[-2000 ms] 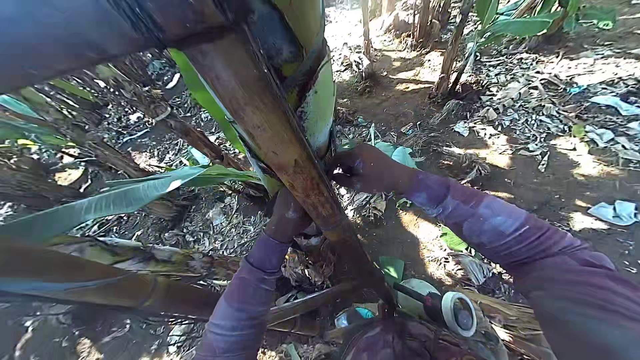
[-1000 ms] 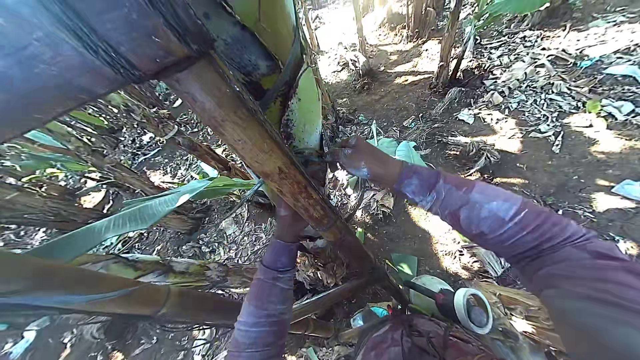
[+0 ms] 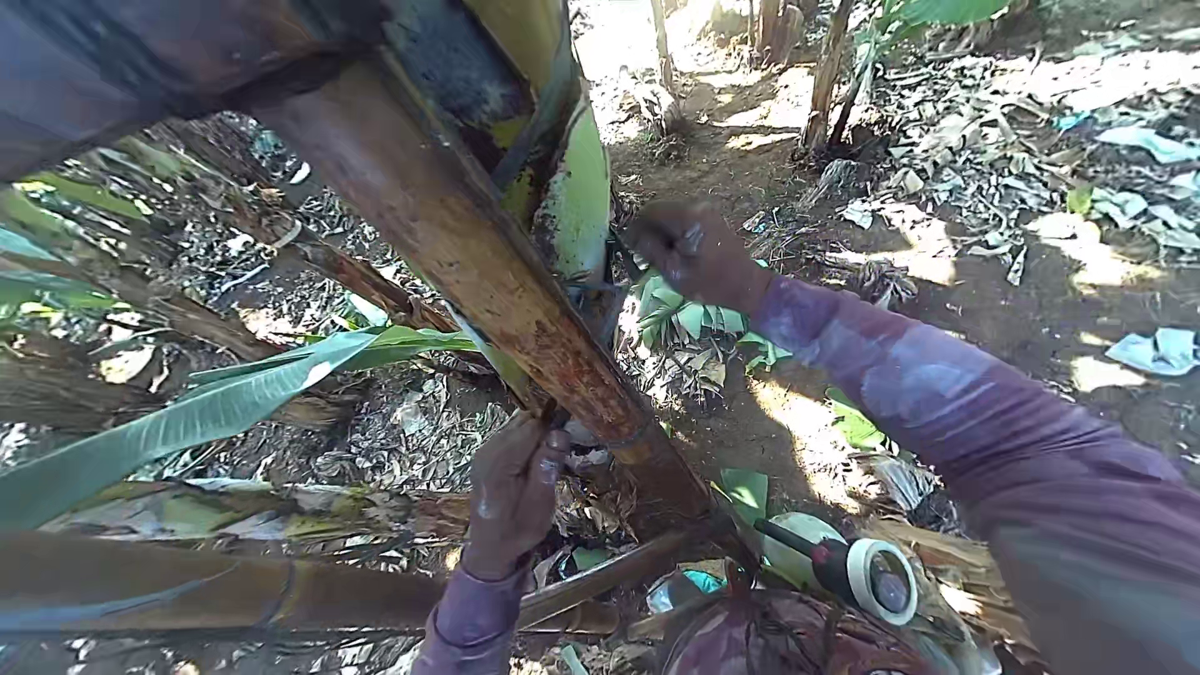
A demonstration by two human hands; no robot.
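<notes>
A thick bamboo pole (image 3: 506,291) slants down in front of a banana plant's stem (image 3: 577,202). My left hand (image 3: 511,492) is closed just left of the pole, fingertips on a thin dark strip that passes behind it. To the right of the stem, my right hand (image 3: 694,248) is closed with a thin dark strand at its fingers, which reaches toward the stem. A dark band (image 3: 595,298) is visible around the stem beside the pole. What lies behind the pole is hidden.
Another bamboo pole (image 3: 187,586) lies across the lower left. A long green banana leaf (image 3: 206,403) spreads at the left. Below, near my body, is a dark-handled tool with a white ring (image 3: 881,581). Dry leaves (image 3: 975,150) cover ground at the right.
My right hand has moved up and away from the stem. My left hand, partly behind the pole before, now shows more fully at the pole's left side.
</notes>
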